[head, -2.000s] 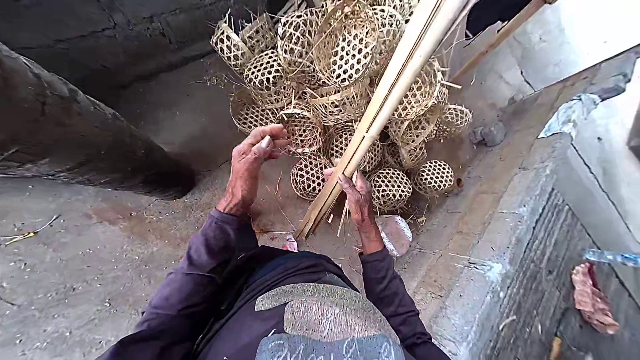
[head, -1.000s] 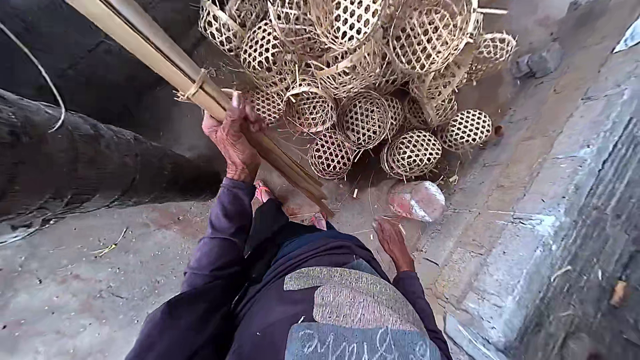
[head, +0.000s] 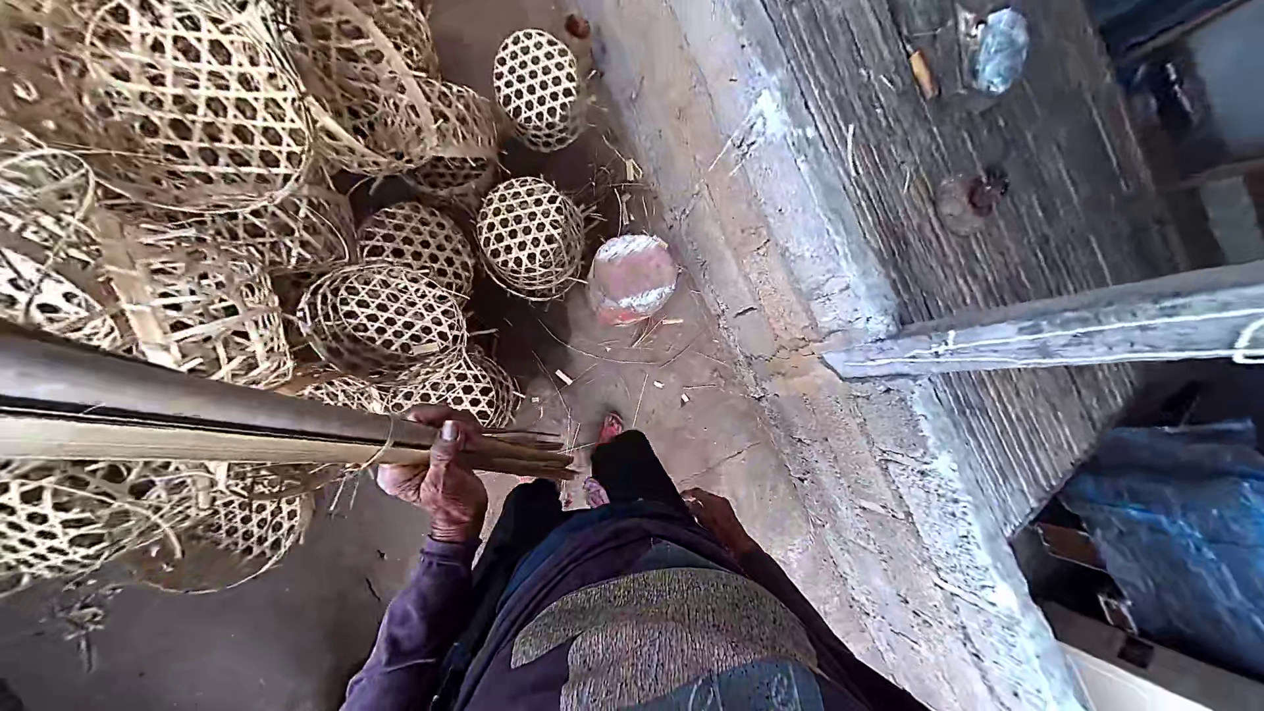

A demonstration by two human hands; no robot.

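Observation:
My left hand (head: 442, 486) grips a tied bundle of long bamboo strips (head: 247, 430) near its split end. The bundle stretches away to the left edge of the view, over the baskets, with a thin tie around it beside my fingers. Low beside my right thigh is my right hand (head: 719, 515), partly hidden by my body; I cannot make out anything in it. Woven bamboo baskets (head: 395, 311) with open hexagonal mesh lie heaped at the upper left, and two smaller ones (head: 531, 237) rest at the heap's right side.
A round, reddish block (head: 634, 278) sits on the ground ahead of my feet. To the right runs a concrete ledge (head: 839, 247) beside a slatted surface (head: 997, 247). A pale post (head: 1066, 321) crosses from the right. Blue plastic sheeting (head: 1175, 523) lies at the lower right.
Two seconds ago both hands were at the bamboo bundle; my right hand has since let go and dropped beside my body. The bundle has swung over to the left. The view has turned considerably.

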